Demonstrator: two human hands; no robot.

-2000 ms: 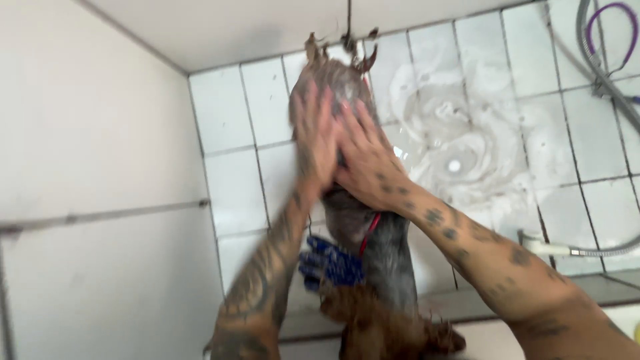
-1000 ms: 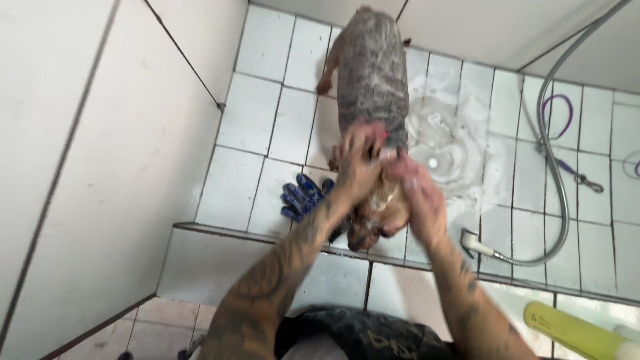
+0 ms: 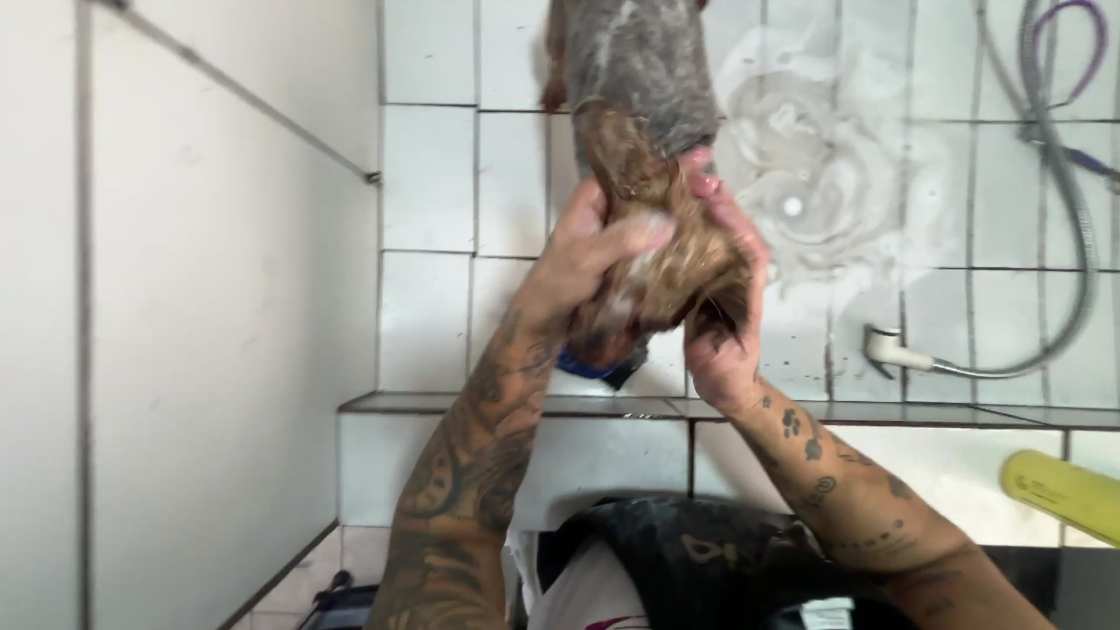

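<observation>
A wet dog (image 3: pixel 643 79) with a grey body and a light brown head stands in a white tiled basin, its head toward me. My left hand (image 3: pixel 591 254) lies on the left side of the head, the fingers blurred over the wet fur. Around the right side of the head my right hand (image 3: pixel 731 289) is cupped, touching the fur by a dark, folded part that may be an ear. Below the muzzle a blue and black glove (image 3: pixel 591 366) shows in part; the head hides the rest of it.
Soapy water swirls around the drain (image 3: pixel 792 206) on the right. A white shower head (image 3: pixel 897 350) on a grey metal hose (image 3: pixel 1085 254) lies farther right, near a purple leash loop (image 3: pixel 1098 44). The tiled basin edge (image 3: pixel 604 404) runs before me. A yellow-green bottle (image 3: pixel 1063 494) lies at the lower right.
My hands have moved from the dog's back, two seconds ago, to its head. Since one second ago they have spread to either side of the head. The view has shifted.
</observation>
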